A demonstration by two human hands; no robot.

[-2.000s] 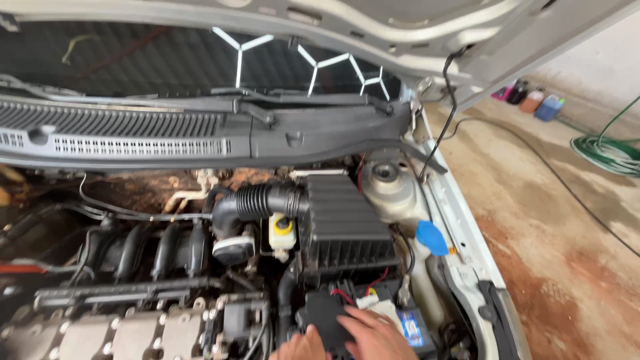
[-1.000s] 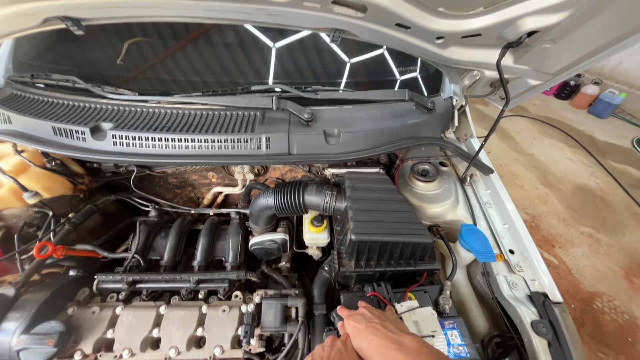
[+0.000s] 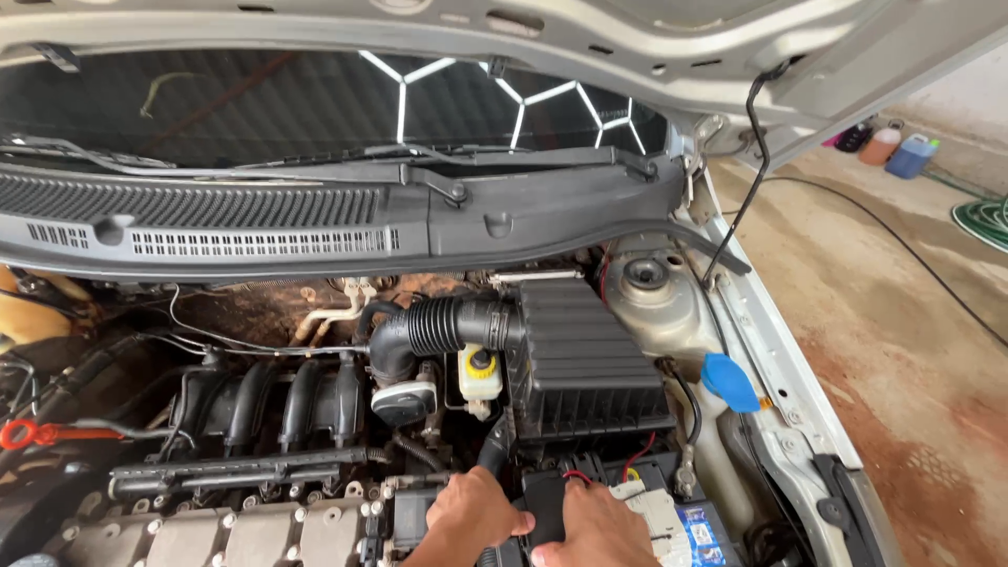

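My left hand [image 3: 474, 510] is curled around or against the lower end of a black duct [image 3: 494, 447], its thumb beside a black plastic cover [image 3: 543, 504]. My right hand [image 3: 594, 529] rests on that cover's right side, thumb at its near edge, fingers by a red wire. Whether either hand grips firmly is unclear. Just right of it lies the car battery [image 3: 703, 535] with a label. Behind both hands sits the black air filter box [image 3: 592, 354], joined to a ribbed intake hose [image 3: 441, 324]. A brake fluid reservoir [image 3: 480, 376] with a yellow-rimmed cap stands left of the box.
The raised hood [image 3: 858, 87] is overhead, with a thin black prop rod [image 3: 754, 169] at right. A blue washer reservoir cap [image 3: 730, 382] and the fender edge [image 3: 811, 394] lie right. The engine [image 3: 260, 528] fills the lower left. Bottles [image 3: 912, 156] and a green hose [image 3: 984, 220] are on the floor.
One second ago my hands were together, overlapping over the black cover by the battery. Now they are apart, my left hand further left at the black duct.
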